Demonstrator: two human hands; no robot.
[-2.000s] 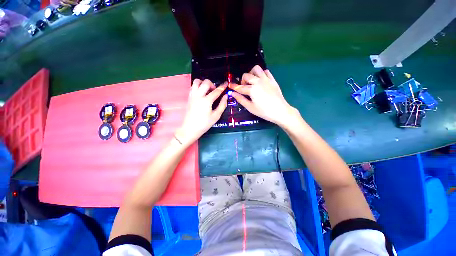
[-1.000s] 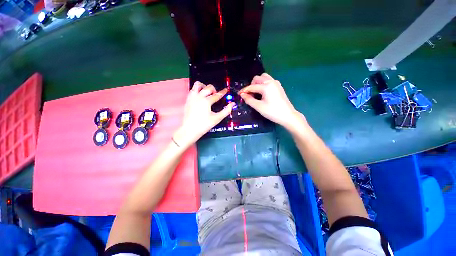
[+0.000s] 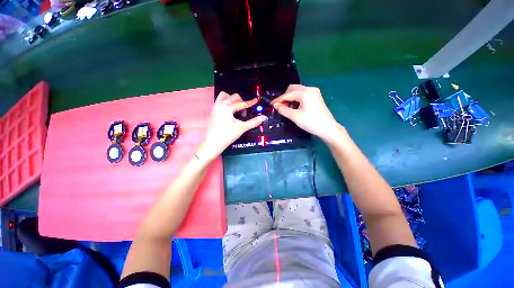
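A small round unit point(image 3: 260, 110) with a bright blue-white glint lies on the black laser fixture point(image 3: 265, 142), under a red line. My left hand point(image 3: 231, 121) has its thumb and forefinger around the unit's left side and holds it. My right hand point(image 3: 301, 109) is at the unit's right side, thumb and forefinger pinched together at its edge; whether something is between them is too small to tell. Three pairs of dark discs point(image 3: 137, 155) lie on the pink mat point(image 3: 129, 197), left of the fixture.
The fixture's black upright point(image 3: 245, 34) stands behind. Blue and black binder clips point(image 3: 459, 115) lie in a pile at right, near a slanting post point(image 3: 468, 39). A red compartment tray point(image 3: 22, 143) is at far left. A blue crate point(image 3: 445, 225) with clips is beside my right knee.
My right hand has drawn back slightly to the right from the unit, its fingertips pinched. My left hand has stayed around the unit. The view has shifted a little.
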